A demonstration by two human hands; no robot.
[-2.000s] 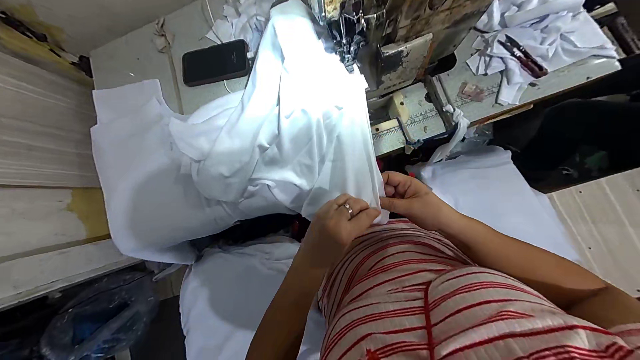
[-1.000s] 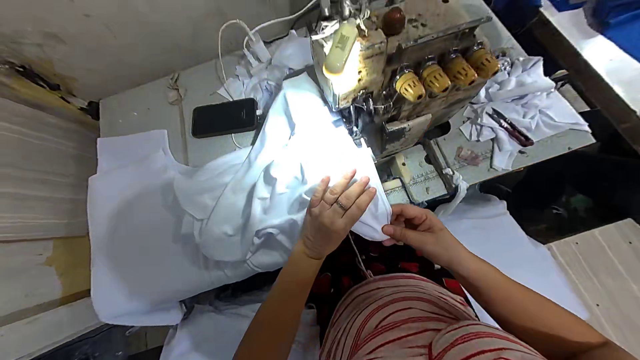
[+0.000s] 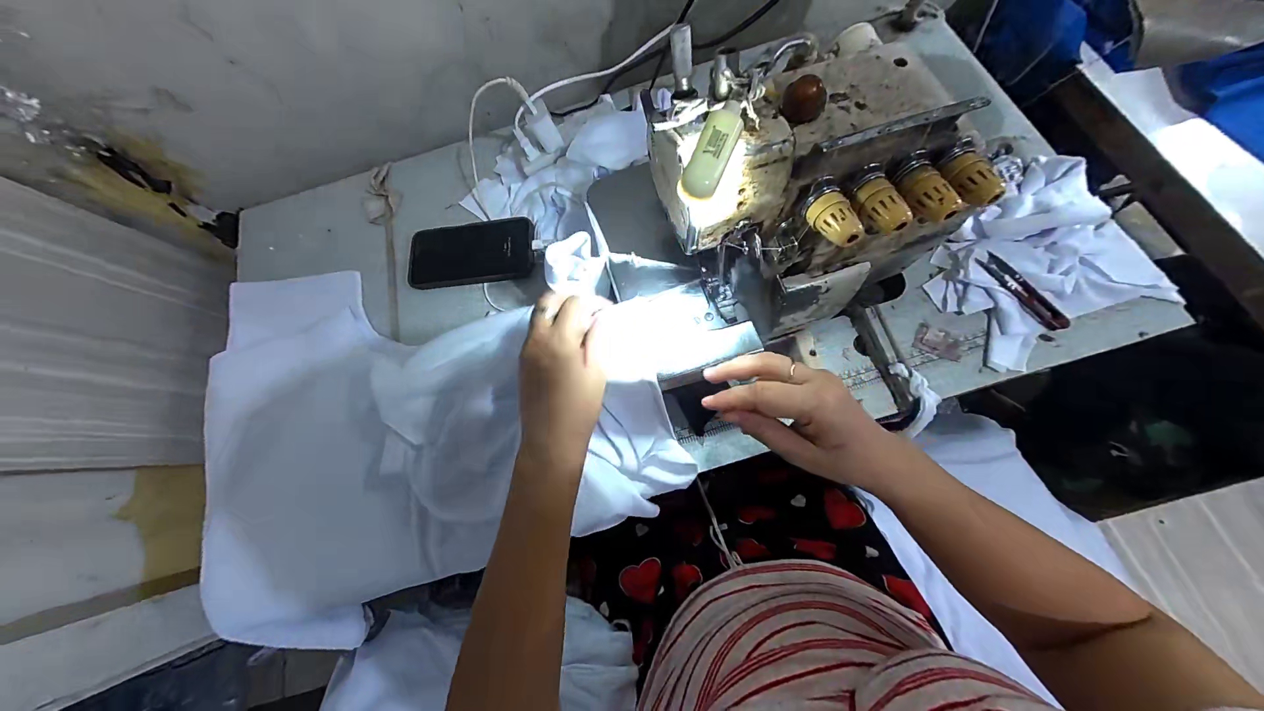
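My left hand (image 3: pixel 565 380) grips a bunched part of the white fabric (image 3: pixel 296 464), left of the sewing head. The fabric spreads over the table's left side and hangs past its front edge. Ringed and with fingers apart, my right hand (image 3: pixel 795 410) is beside the bare metal plate (image 3: pixel 711 351) and holds nothing. Behind them stands an overlock sewing machine (image 3: pixel 859 109) with several yellow tension knobs (image 3: pixel 879 199). Its lamp (image 3: pixel 713 148) shines brightly on the presser foot area, and glare hides some detail of the cloth there.
A black smartphone (image 3: pixel 472 253) with a white cable lies on the sewing table (image 3: pixel 296 232), behind the fabric. White scraps (image 3: pixel 1047 237) at the right carry a pair of thread snips (image 3: pixel 1022 291). More scraps (image 3: pixel 563 168) lie behind the phone. White cloth (image 3: pixel 958 474) hangs below the right front edge.
The white fabric has moved left, off the plate by the presser foot. My right hand has let go of its edge. My left hand has moved from lying flat on the cloth to gripping it.
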